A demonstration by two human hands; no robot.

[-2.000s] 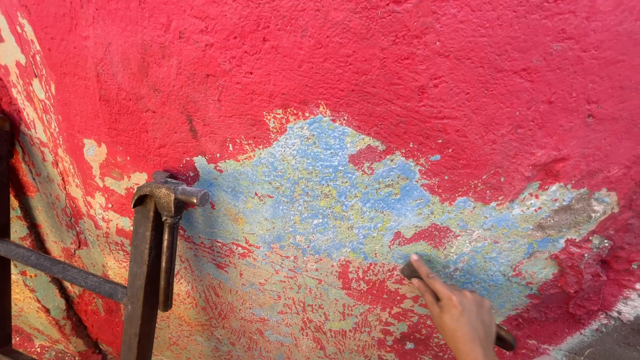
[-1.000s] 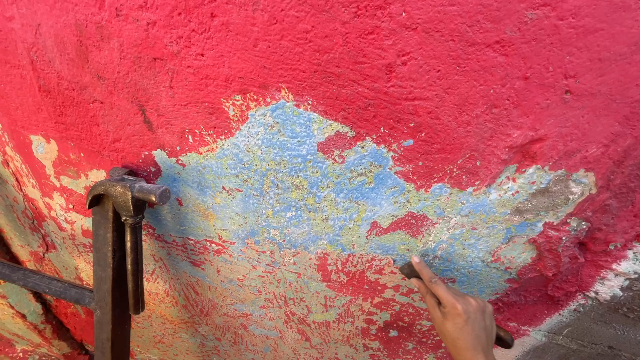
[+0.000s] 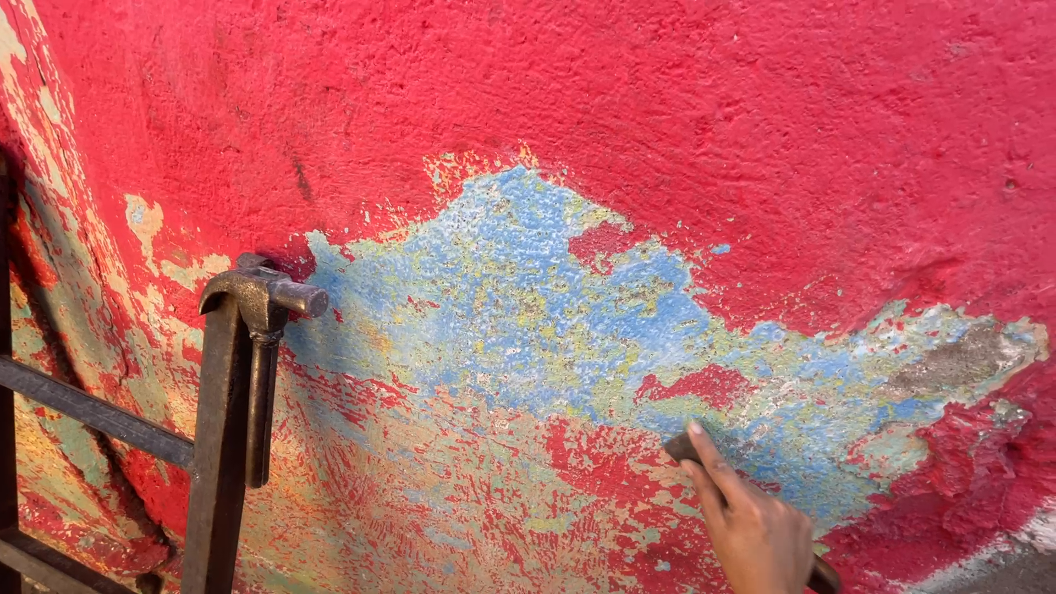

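Observation:
My right hand (image 3: 759, 528) is at the lower right, closed around a dark, narrow tool (image 3: 681, 448). One end of the tool sticks out past my fingertips and its other end shows below my palm; whether it touches the wall is unclear. Behind the hand is a wall (image 3: 742, 124) with red paint, worn through to a large blue and green patch (image 3: 528, 297). Below that patch are scratched beige and red areas. My left hand is outside the frame.
At the left stands a dark metal ladder or frame (image 3: 216, 445) with crossbars. A metal claw hammer (image 3: 260, 297) hangs by its head over the upright's top, handle down. Grey ground (image 3: 1019, 569) shows at the lower right corner, beside the wall's rough base.
My right hand, still around the tool, has shifted slightly down relative to the wall's blue patch. The hammer still hangs on the upright. The view swung sideways and partly back.

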